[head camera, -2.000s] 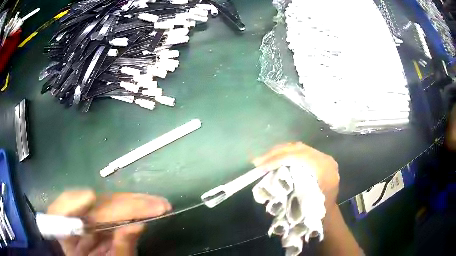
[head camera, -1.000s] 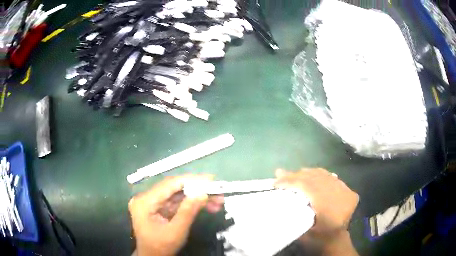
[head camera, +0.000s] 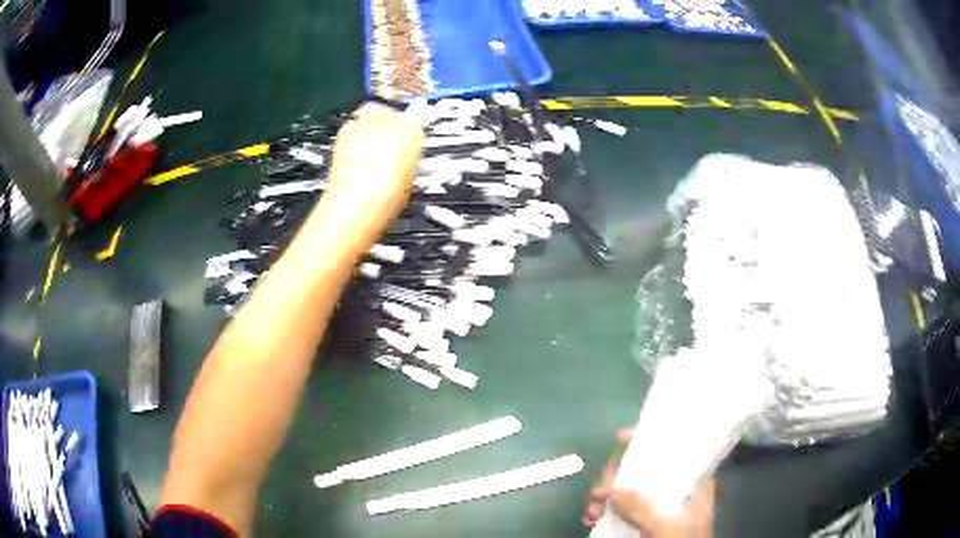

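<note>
My left hand (head camera: 377, 152) reaches onto the far part of the strip pile (head camera: 463, 226), a tangled heap of black strips with white ends. Its fingers are hidden, so I cannot tell whether it grips a strip. My right hand (head camera: 658, 513), near the bottom edge, holds a bunch of white tube housings (head camera: 690, 420), pointing up and right. Two white housings lie side by side, slanted, in front of me: one farther (head camera: 421, 452) and one nearer (head camera: 479, 485). The clear bag packed with housings (head camera: 784, 273) lies behind the held bunch.
A grey metal bar (head camera: 145, 355) lies at left, above a blue tray of white sticks (head camera: 95, 452) and dark pliers (head camera: 135, 504). A red holder (head camera: 114, 181) stands far left. A blue tray with copper-coloured parts (head camera: 474, 53) is beyond the pile. Yellow-black tape (head camera: 653, 102) crosses the table.
My left hand has moved from the held housings to the strip pile. A second housing now lies beside the first. My right hand's bunch has swung upward. The view has tilted further forward.
</note>
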